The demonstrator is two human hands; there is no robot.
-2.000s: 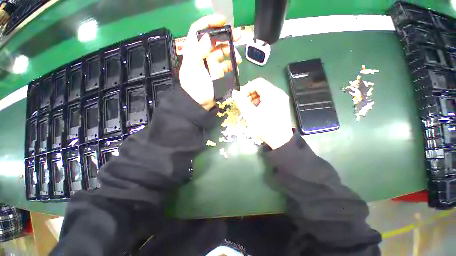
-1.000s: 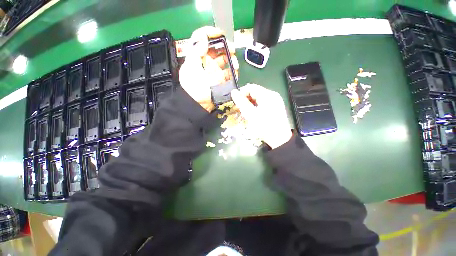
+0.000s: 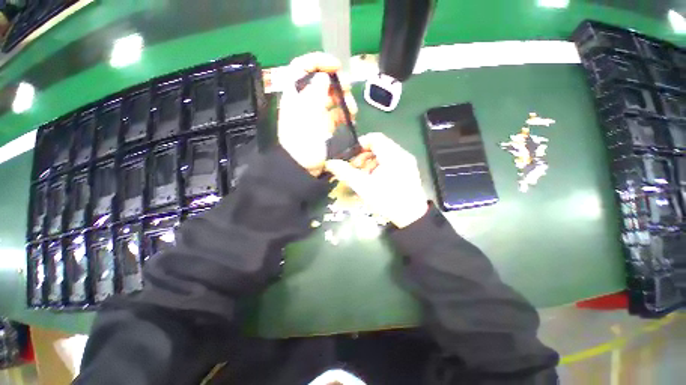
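A thin dark phone-sized part (image 3: pixel 344 139) is held upright and slightly tilted above the bench. My left hand (image 3: pixel 305 113) is shut on its left side, with fingers behind and across it, covering much of it. My right hand (image 3: pixel 391 180) is at the part's lower right corner, with thumb and fingertips closed there. Whether the fingertips hold a small piece cannot be told. A loose heap of small pale pieces (image 3: pixel 346 218) lies below the hands, partly hidden by them.
Left blister tray (image 3: pixel 128 180) and right blister tray (image 3: pixel 639 150) flank the bench. A black smartphone (image 3: pixel 460 158) lies right of my hands, with a second small heap (image 3: pixel 528 156) beyond. A white-rimmed watch (image 3: pixel 383 92) and black bottle (image 3: pixel 405 37) stand by the pale post (image 3: pixel 335 30).
The view has shifted slightly, so bench items sit lower and to the left. My right thumb and fingers have moved onto the part's lower corner, and my left fingers cover more of its face.
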